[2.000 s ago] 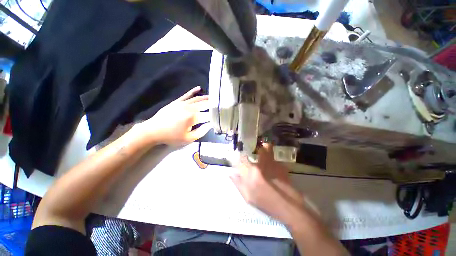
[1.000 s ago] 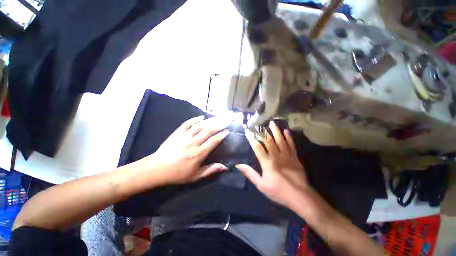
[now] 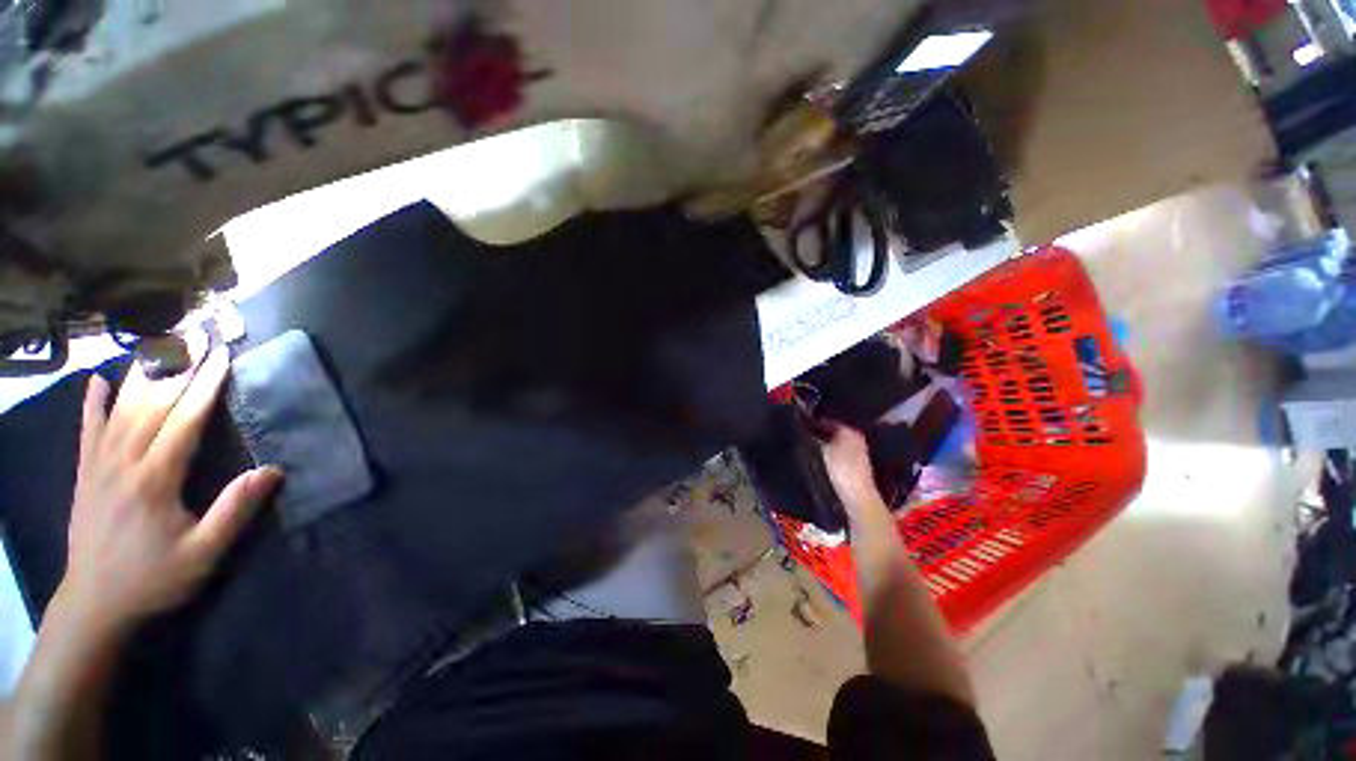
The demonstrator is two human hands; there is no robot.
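Note:
A large black garment panel [image 3: 521,357] lies across the table under the machine head and hangs over the front edge. A small greyer rectangular piece [image 3: 304,424] lies on it at the left. My left hand [image 3: 156,491] rests flat on the panel beside this piece, fingers spread, fingertips near the presser foot area. My right hand [image 3: 848,464] is in the red basket at dark cloth pieces [image 3: 803,473]; its fingers are small and partly hidden, so its grip is unclear.
The sewing machine head [image 3: 357,112] marked TYPIC... crosses the top left. The red openwork basket [image 3: 1059,446] stands right of the table. Black-handled scissors [image 3: 842,245] lie at the table's right, near a black object [image 3: 940,171]. Scraps lie on the floor.
The view has swung right. My right hand has left the cloth near the needle and reached into the red basket. My left hand has stayed on the black panel.

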